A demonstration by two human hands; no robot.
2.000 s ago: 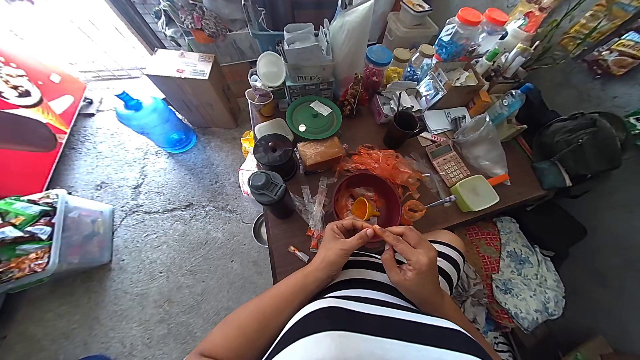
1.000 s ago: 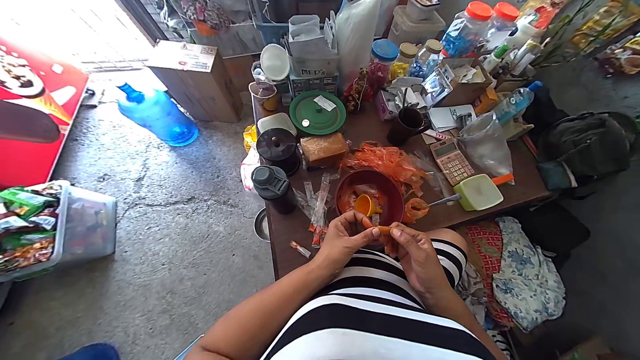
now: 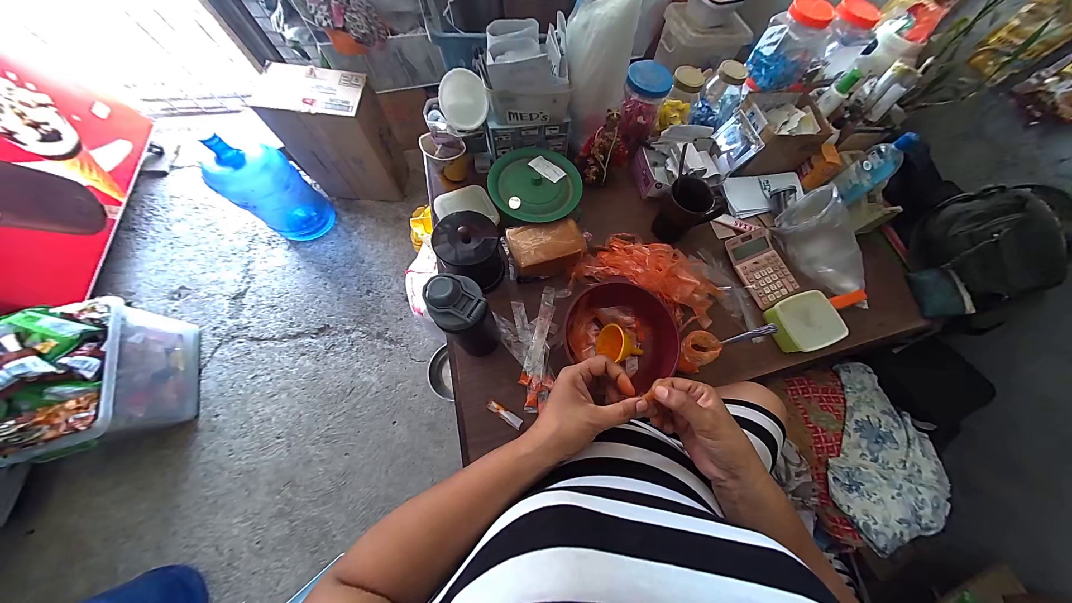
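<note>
My left hand [image 3: 590, 398] and my right hand [image 3: 691, 414] meet over my lap at the table's front edge, fingertips pinching a small orange item, mostly hidden by the fingers. Just beyond them is a dark red bowl [image 3: 666, 322] that holds a yellow cup [image 3: 614, 342] and small orange-filled plastic pieces. Orange plastic strips [image 3: 649, 268] are heaped behind the bowl. Clear narrow plastic sleeves [image 3: 542, 331] with orange contents lie left of it, and one small filled packet [image 3: 504, 414] lies nearer the edge. An open orange bag [image 3: 699, 348] with a fork [image 3: 749, 332] sits at the bowl's right.
A black tumbler [image 3: 462, 314], a dark lidded container [image 3: 467, 247] and a brown block [image 3: 546, 247] stand left of the bowl. To the right are a calculator [image 3: 762, 268] and a green-rimmed tub [image 3: 806, 322]. A green lid [image 3: 534, 186], a dark mug [image 3: 687, 207] and jars [image 3: 647, 96] are farther back.
The orange item that showed between my hands one second ago is now mostly covered by my fingers. A dark blue shape at the bottom left has come further into view.
</note>
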